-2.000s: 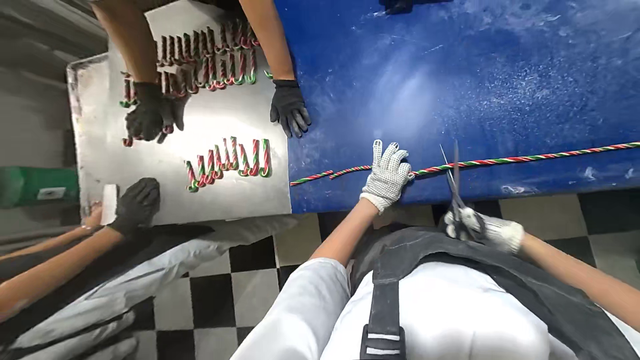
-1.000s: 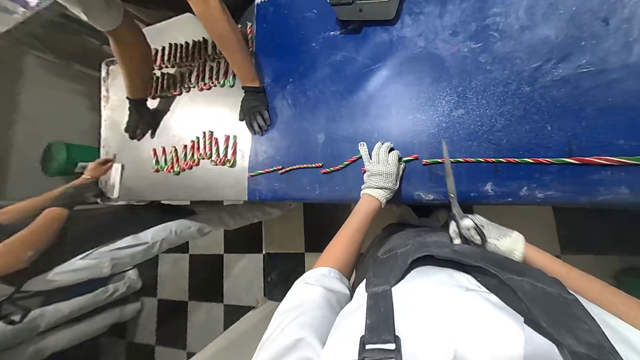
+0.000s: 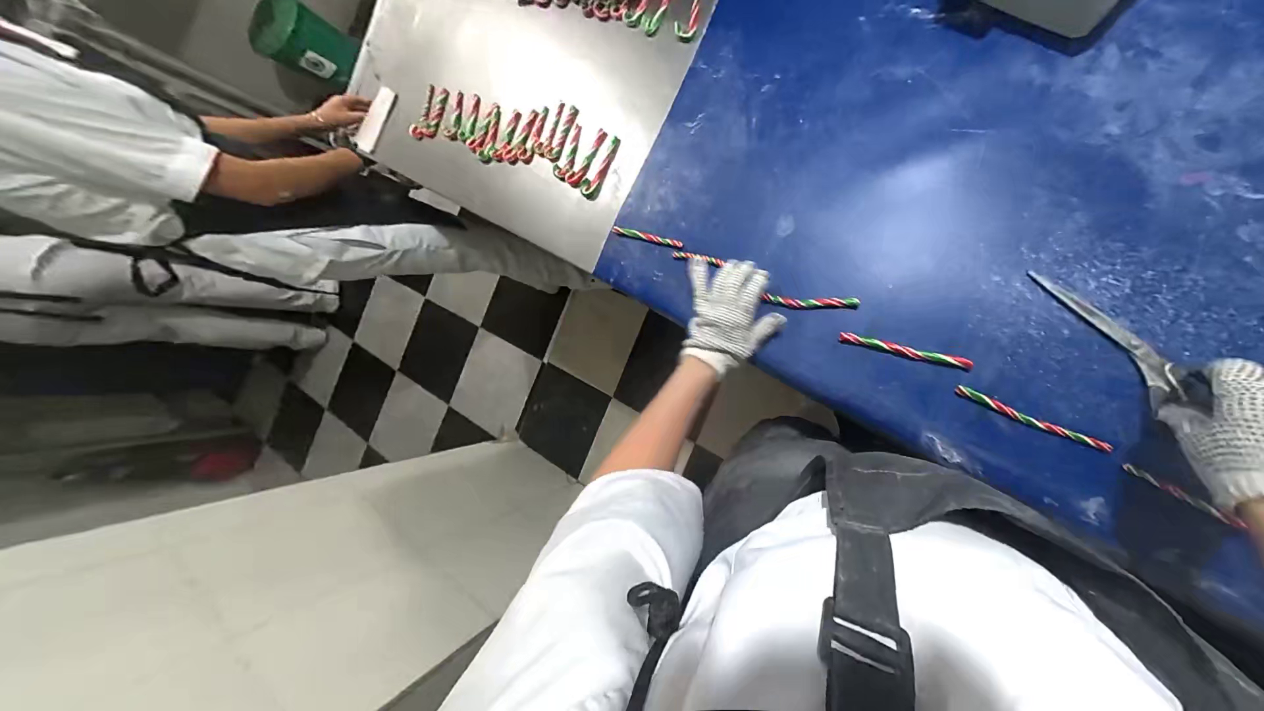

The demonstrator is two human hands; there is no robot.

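My left hand (image 3: 729, 311), in a white knitted glove, lies with fingers spread over a short striped candy piece near the blue table's edge; whether it presses on the candy is hidden. At the right, my right hand (image 3: 1224, 430), gloved the same way, holds metal scissors (image 3: 1106, 326) by the handles, blades together above the blue table (image 3: 938, 178). Between my hands lie separate red, green and white candy sticks, among them one by my left hand (image 3: 815, 303), a middle one (image 3: 904, 352) and a longer one (image 3: 1034, 420). Another stick (image 3: 1180, 494) lies in shadow below my right hand.
Bent candy canes (image 3: 513, 135) stand in a row on the metal table (image 3: 474, 39) at the upper left. A person (image 3: 89, 138) beside it holds a white block (image 3: 376, 119). Behind is a green bin (image 3: 301, 41). A dark-edged device (image 3: 1057, 15) sits at the blue table's far side.
The long candy rope is now several separate sticks in a line. My right hand with the scissors has moved over the table. The view has shifted and turned.
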